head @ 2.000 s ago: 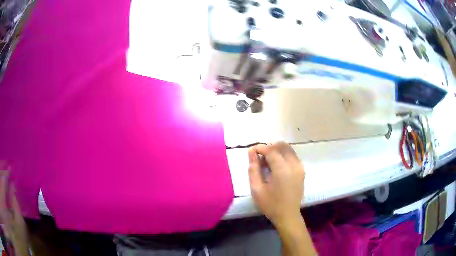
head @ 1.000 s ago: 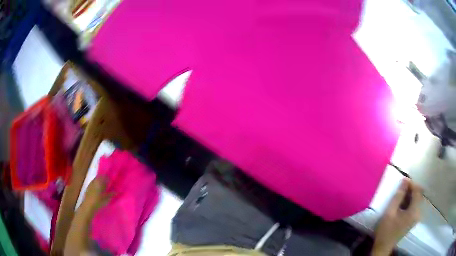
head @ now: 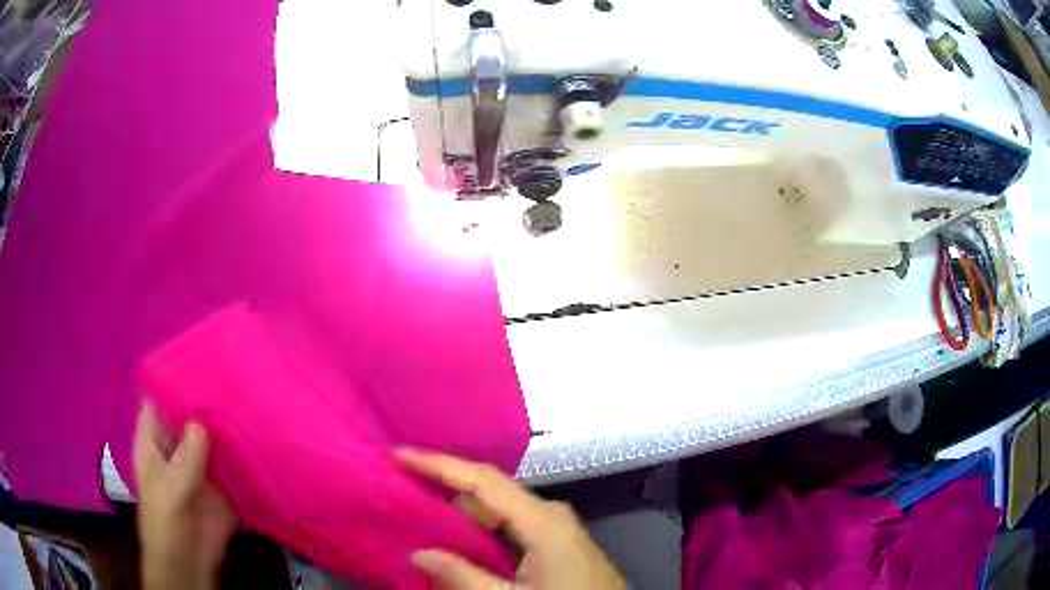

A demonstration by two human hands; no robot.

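Note:
A small brighter pink cut piece (head: 305, 444) is held in both hands above the front edge of the large magenta body panel (head: 219, 259). My left hand (head: 179, 496) grips its left end. My right hand (head: 512, 524) holds its lower right end, cut off by the bottom edge. The body panel lies flat on the white tabletop, left of and up to the needle area of the sewing machine (head: 737, 121). The lamp glare hides the presser foot and needle.
Snips with red and orange handles (head: 965, 297) lie at the table's right end. A measuring strip (head: 737, 426) runs along the front edge. A crumpled magenta pile (head: 806, 530) lies below right, by a blue crate edge (head: 946, 478).
The view has swung back from the left side to the machine. The small piece has come up from the lower left over the body panel. My right hand has left the tabletop and taken hold of it.

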